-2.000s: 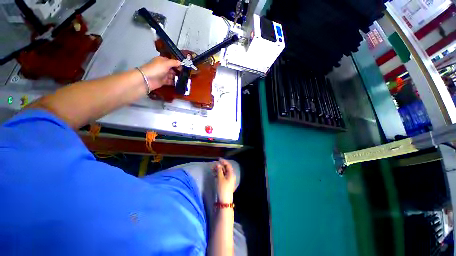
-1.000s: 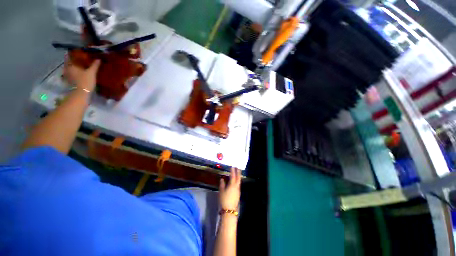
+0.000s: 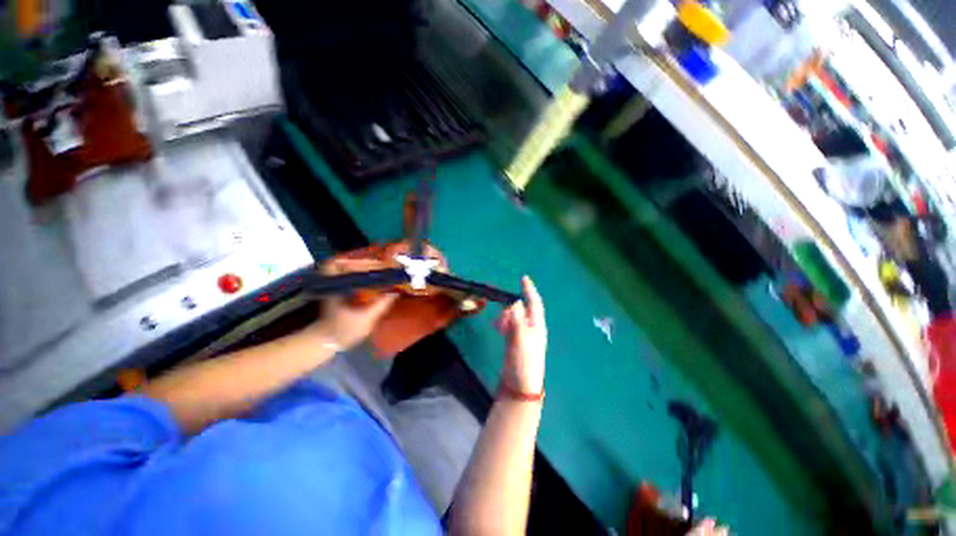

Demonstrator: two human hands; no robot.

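A red-brown fixture [image 3: 414,325] with a black three-leg assembly [image 3: 418,271] on it is at the bench's near edge. The assembly has a white star-shaped hub at its centre. My left hand [image 3: 359,317] grips the fixture's left side, under one leg. My right hand [image 3: 523,337] has its fingers around the tip of the right leg. The image is blurred, and parts of the fingers are hidden.
The white machine table [image 3: 189,283] with another fixture [image 3: 89,136] and a red button [image 3: 230,283] is at left. A black ribbed tray [image 3: 404,136] is behind. A loose star-shaped part [image 3: 604,328] lies on the green mat [image 3: 587,398]. Another person's hand [image 3: 708,527] shows at bottom.
The view has swung right to the green bench. My left hand has left the machine table and now holds a fixture with an assembly. My right hand has moved from the table edge to a leg.
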